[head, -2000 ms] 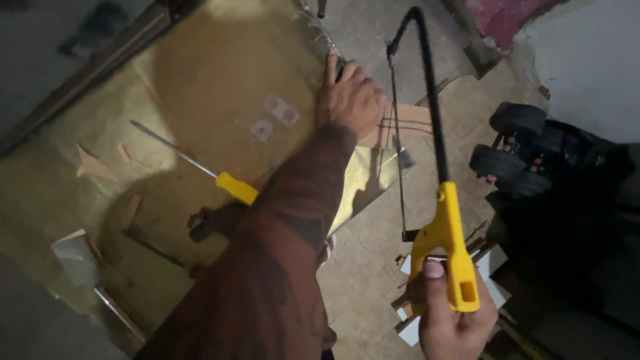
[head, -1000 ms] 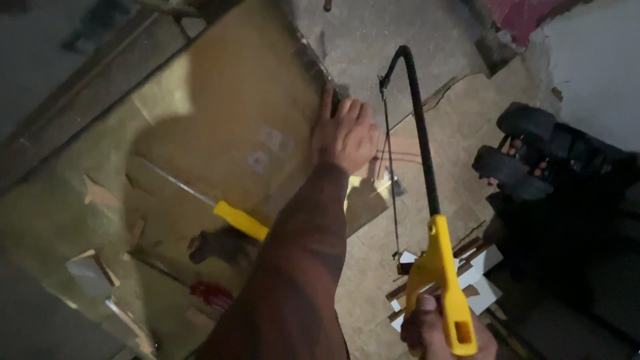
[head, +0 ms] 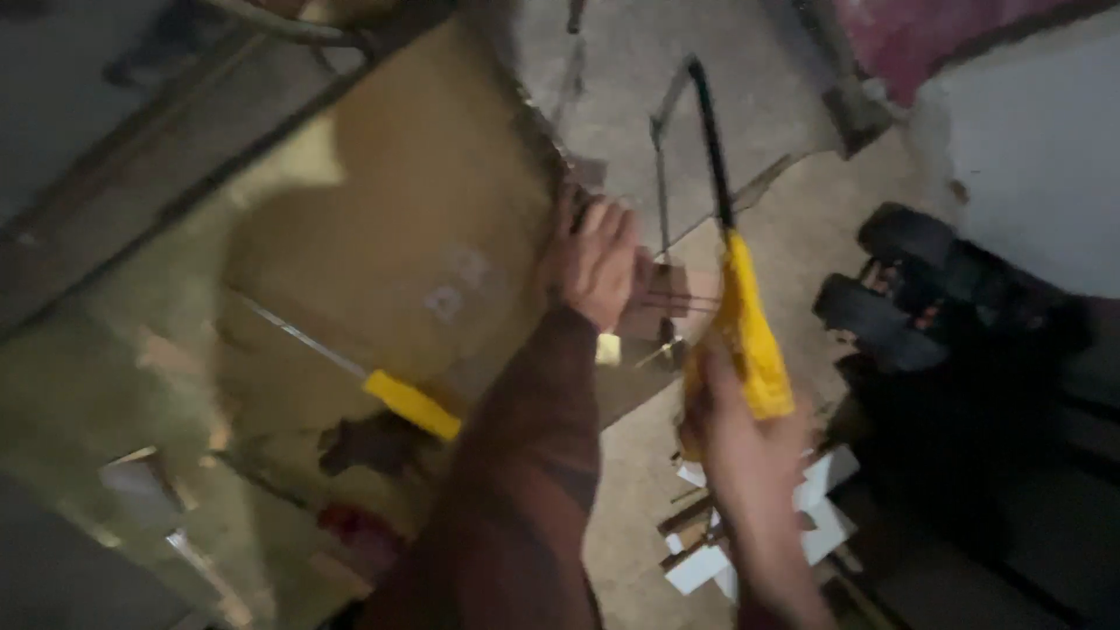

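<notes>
My right hand (head: 744, 437) grips the yellow handle of a coping saw (head: 757, 337), whose black frame points up and away. The saw's thin blade stands beside a flat brown wooden piece (head: 661, 302) with dark curved lines on it. My left hand (head: 599, 258) lies over this piece at the table's right edge, fingers pressing down on it. Left of my sleeve, a screwdriver with a yellow handle (head: 411, 404) rests on the brown tabletop (head: 376, 210). The picture is blurred, so I cannot tell whether the blade touches the wood.
A red-handled tool (head: 359, 529) and several wood scraps (head: 166, 354) lie at the lower left of the table. White and brown offcuts (head: 696, 569) are on the floor below its right edge. A dark object with thick black wheels (head: 910, 236) stands farther right.
My right hand has moved the saw up and left, so its handle is now close to the wooden piece. My left hand stays at the table's edge.
</notes>
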